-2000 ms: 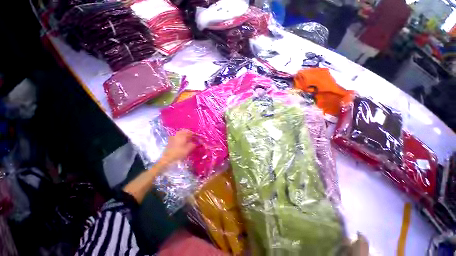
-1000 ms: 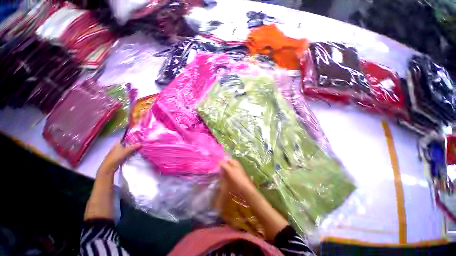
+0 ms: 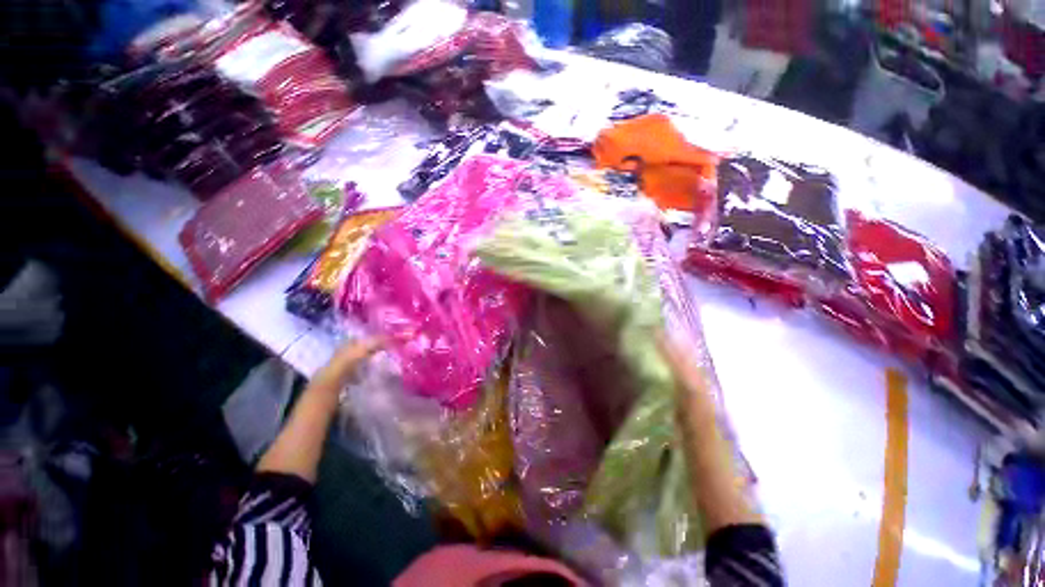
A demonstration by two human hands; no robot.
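A magenta blazer point(image 3: 435, 287) in clear film lies crumpled at the middle of the table. An olive green bagged blazer point(image 3: 619, 275) is lifted and folded back at its right, blurred, with a dusty pink bagged blazer point(image 3: 556, 396) showing under it. My left hand point(image 3: 358, 353) is at the lower left edge of the magenta blazer, on clear film; its grip is unclear. My right hand point(image 3: 678, 361) is at the raised right side of the green blazer; its fingers are blurred against the cloth. A mustard bagged blazer point(image 3: 487, 459) shows between them.
An orange garment point(image 3: 659, 166) lies beyond the blazers. Folded bagged garments, dark brown point(image 3: 779, 212) and red point(image 3: 900, 275), lie at the right. A pinkish pack point(image 3: 250, 227) and dark bagged piles point(image 3: 189, 138) are at the left. The white table point(image 3: 802, 390) has a yellow stripe.
The green blazer was flat a second ago; now it is raised and folded, uncovering dusty pink. My right hand moved from the magenta blazer's lower edge to the green blazer's right side.
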